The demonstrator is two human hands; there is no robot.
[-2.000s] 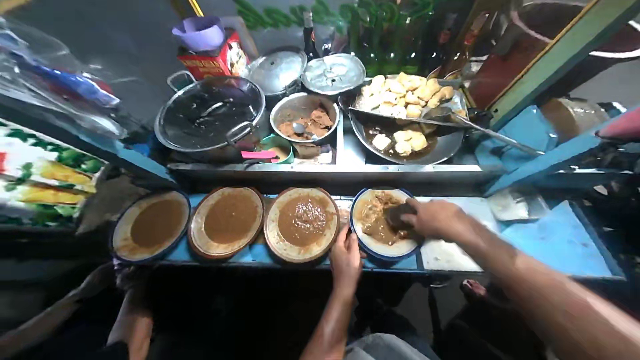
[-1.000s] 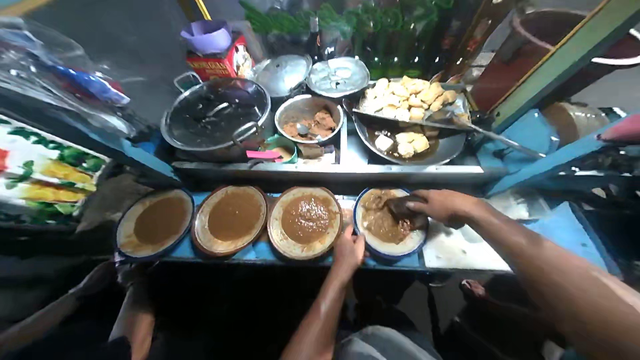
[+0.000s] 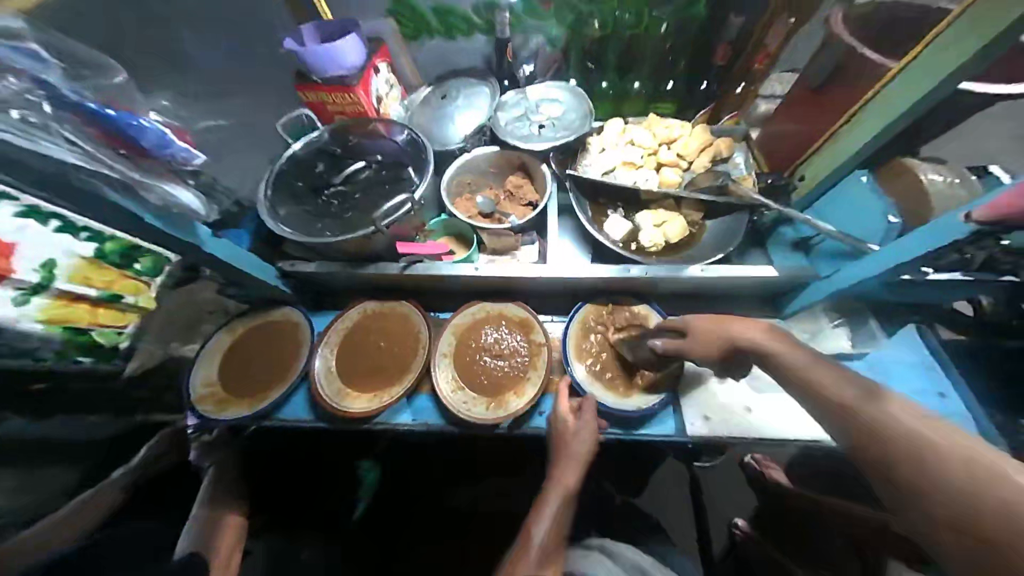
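My right hand [image 3: 708,344] grips a dark rounded pestle [image 3: 640,346] that rests in brown sauce on the blue-rimmed plate [image 3: 586,382] at the right of a row. Pale lumps show in that sauce. At the plate's lower left edge is my left hand [image 3: 576,428], fingers apart, its fingertips close to or touching the rim. Directly left lies a brown-rimmed plate [image 3: 445,384] of glossy, chunky sauce. Another brown-rimmed plate [image 3: 326,376] and a blue-rimmed plate [image 3: 203,392], both with smoother brown sauce, continue the row.
Behind a metal ledge [image 3: 512,282] stand a large lidded pot [image 3: 344,180], a bowl of brown paste [image 3: 496,188], a green cup [image 3: 460,240] and a wok of oil [image 3: 704,240] beneath fried tofu [image 3: 656,152]. A ladle handle [image 3: 816,220] juts right. Another person's hands [image 3: 208,448] are at lower left.
My right hand has worked the pestle about within the right plate, and the sauce there is browner and more spread out. My left hand stays beside that plate.
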